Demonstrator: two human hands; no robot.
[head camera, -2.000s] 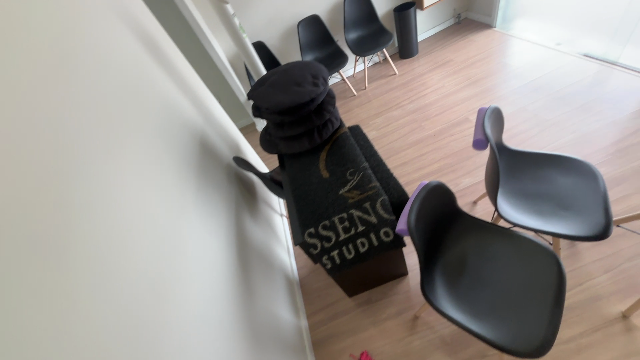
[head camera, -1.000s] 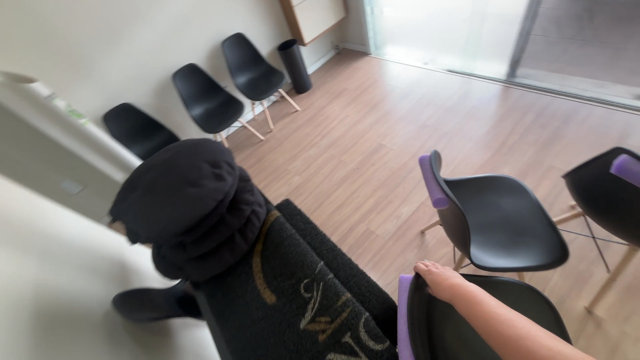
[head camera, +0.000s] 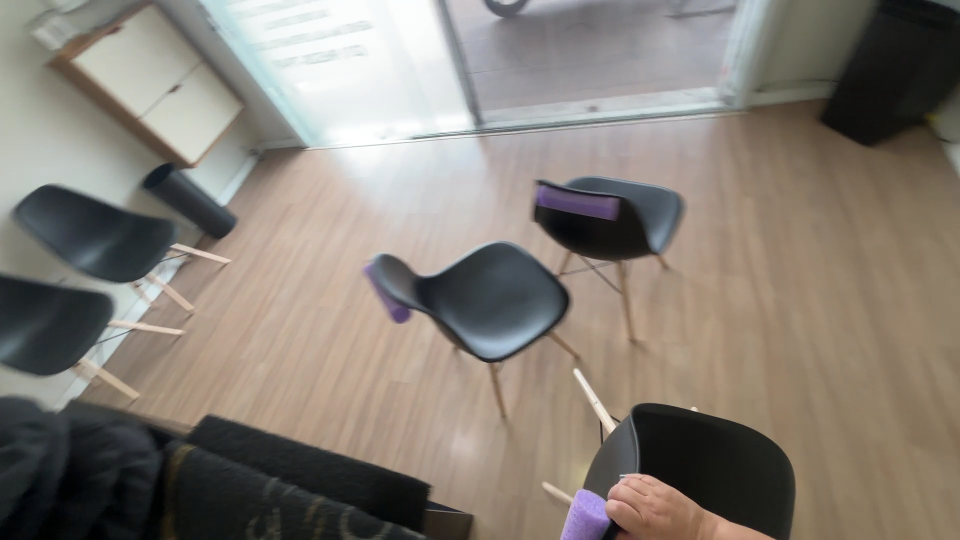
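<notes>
My right hand (head camera: 651, 508) comes in from the lower right and grips the top edge of the backrest of a black plastic chair (head camera: 720, 457). Beside its fingers, a purple foam piece (head camera: 587, 516) is on that backrest. The chair's light wooden legs stick out to the left, and it looks tilted. Farther off stand two similar black chairs, one near the middle (head camera: 499, 300) and one behind it to the right (head camera: 660, 210), each with purple foam (head camera: 577, 202) on the backrest. My left hand is out of view.
Black mats (head camera: 315, 465) and dark bundled fabric (head camera: 75, 465) lie at the lower left. More black chairs (head camera: 97, 232) and a dark bin (head camera: 191, 199) stand along the left wall, below a wall cabinet (head camera: 154, 82). A glass door (head camera: 360, 67) is ahead; a black container (head camera: 892, 75) stands at right.
Two seconds ago no hand showed; one second ago my right hand was on the nearest chair's backrest, and it is still there. That chair's legs now show at its left. The view has turned right.
</notes>
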